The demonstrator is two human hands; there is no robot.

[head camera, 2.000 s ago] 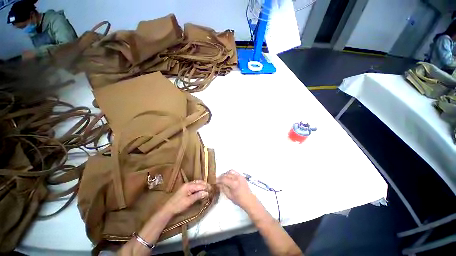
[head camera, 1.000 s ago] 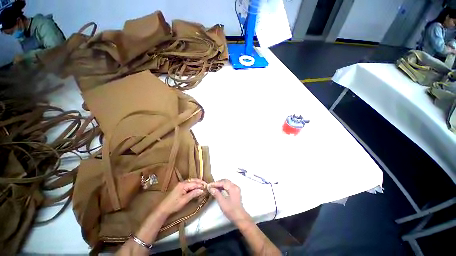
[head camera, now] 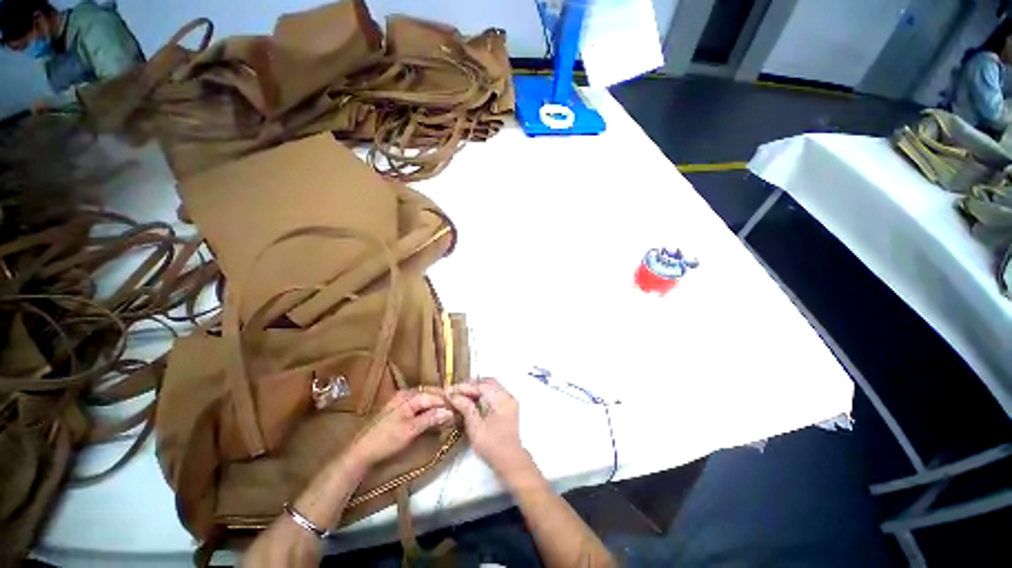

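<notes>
A brown bag (head camera: 300,444) lies on the white table in front of me, its gold zipper (head camera: 383,485) curving along the near and right edge. A metal fitting (head camera: 330,389) sits on its front pocket. My left hand (head camera: 402,424), with a bracelet at the wrist, pinches the bag's edge at the right end of the zipper. My right hand (head camera: 485,418) pinches the same spot from the right, fingertips nearly touching the left ones. What exactly lies between the fingertips is hidden.
Thread snips with a dark cord (head camera: 572,386) lie right of my hands. A red container with a grey top (head camera: 661,272) stands farther right. Brown bags (head camera: 433,89) and straps (head camera: 78,288) are heaped behind and left. A blue stand (head camera: 558,109) is at the back. A masked person (head camera: 89,50) is far left.
My right hand has come in from the right to meet the left at the bag's edge. Both hands now sit slightly higher along the edge. The view has shifted slightly.
</notes>
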